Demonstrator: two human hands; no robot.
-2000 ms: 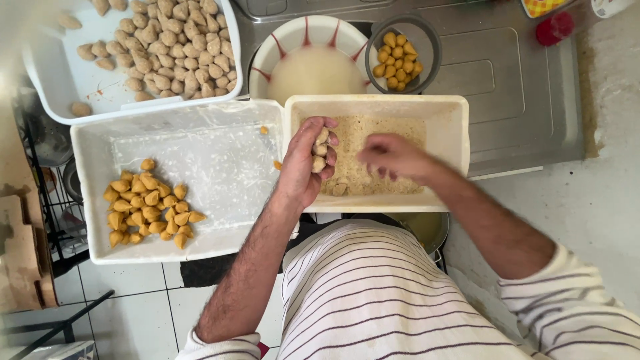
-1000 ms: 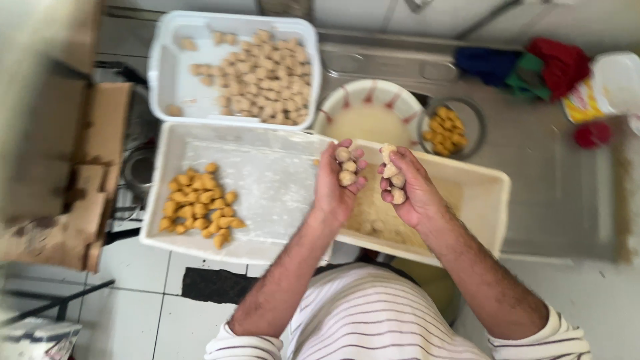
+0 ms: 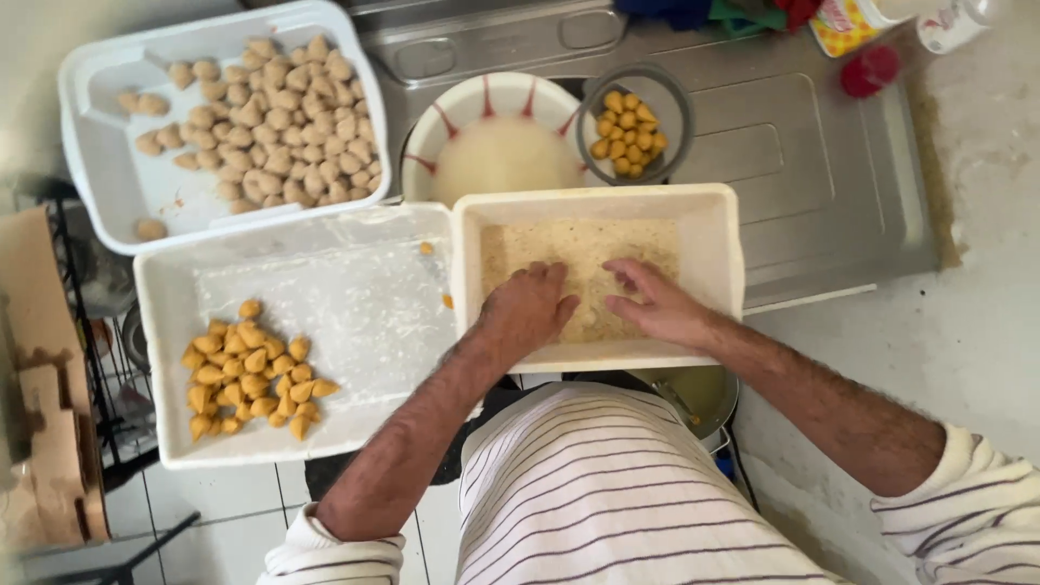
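Observation:
Both hands are low inside a cream plastic bin (image 3: 727, 244) with breadcrumb-like crumbs (image 3: 617, 236) on its floor. My left hand (image 3: 532, 305) is palm down over the crumbs, its fingertips at them; whether anything is under it is hidden. My right hand (image 3: 650, 305) is a little apart from it, thumb and fingers spread, with nothing seen between them. Left of the bin, a white plastic tub (image 3: 357, 284) holds a heap of orange teardrop-shaped dough pieces (image 3: 252, 374). Behind it, a white tray (image 3: 89, 162) holds many crumb-coated pieces (image 3: 276, 122).
A round bowl of cloudy liquid (image 3: 504, 158) sits behind the bin, beside a grey bowl (image 3: 686, 122) of orange pieces. Cloths (image 3: 731, 12), a red lid (image 3: 869, 71) and containers are at the back right on the steel sink top (image 3: 788, 203). Cardboard (image 3: 57, 390) stands at the left.
One second ago both hands were raised above the crumb bin with coated pieces in them. Now both are down in the bin, and those pieces are no longer seen in them.

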